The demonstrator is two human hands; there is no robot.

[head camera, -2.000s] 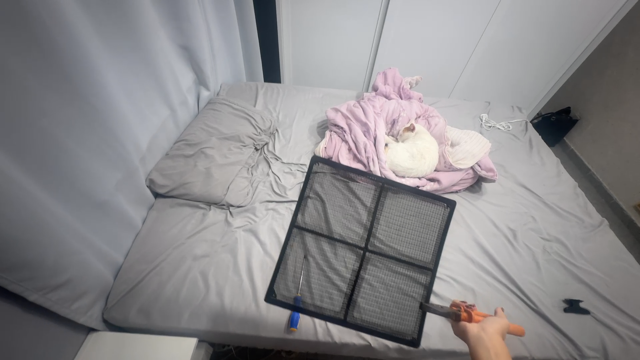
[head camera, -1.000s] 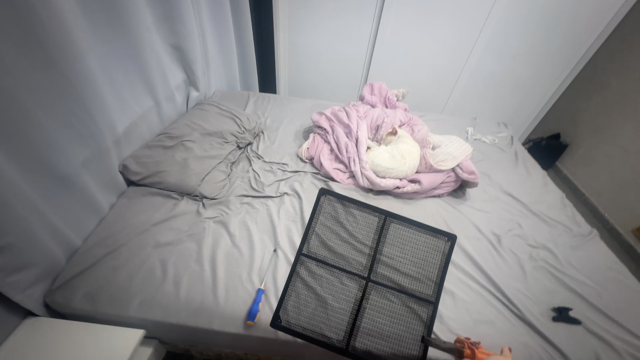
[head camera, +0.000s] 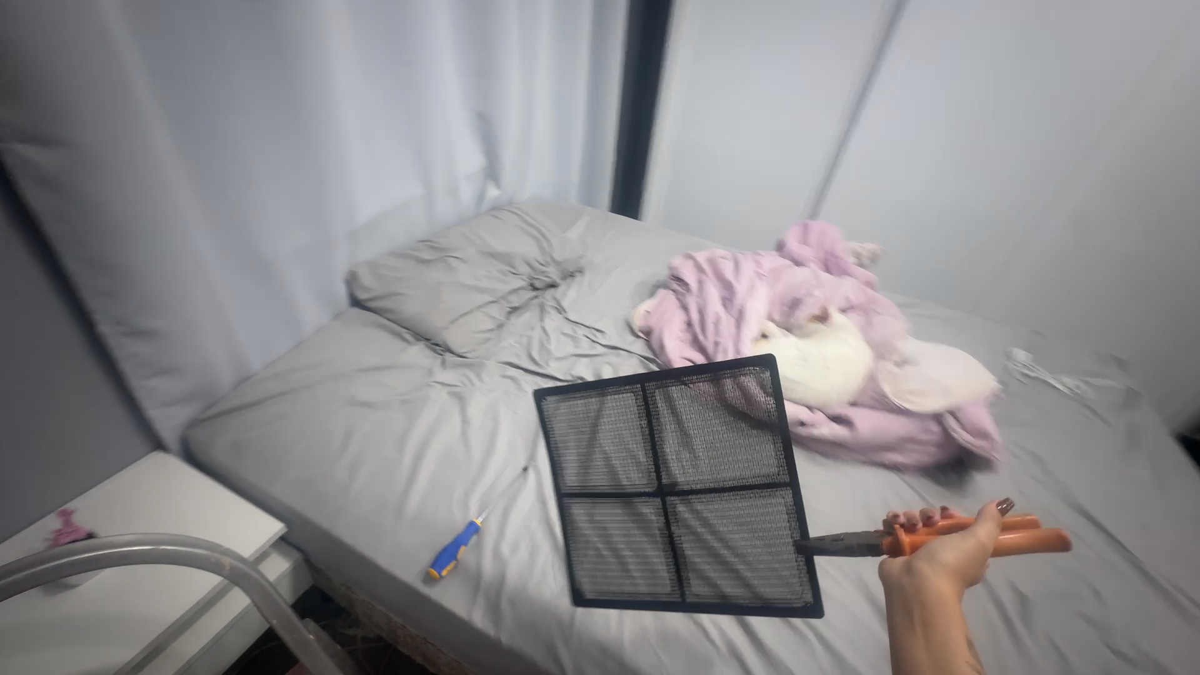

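My right hand (head camera: 937, 553), at the lower right, is closed around the orange handles of a pair of pliers (head camera: 848, 543). The jaws of the pliers grip the right edge of a square black-framed mesh filter (head camera: 662, 489), which is held up over the bed. Left of the filter, a screwdriver with a blue and yellow handle (head camera: 457, 548) lies on the grey sheet. My left hand is out of view.
On the grey bed (head camera: 375, 422), a white furry animal (head camera: 820, 361) lies curled in a pink blanket (head camera: 717, 300). A white cable (head camera: 1045, 372) lies to the right. A white nightstand (head camera: 178, 506) and a curved grey metal tube (head camera: 169, 546) stand at lower left.
The filter has turned in the pliers' grip and now stands more upright in view. The screwdriver, seen through or behind the filter at first, now shows left of it. The view has swung left.
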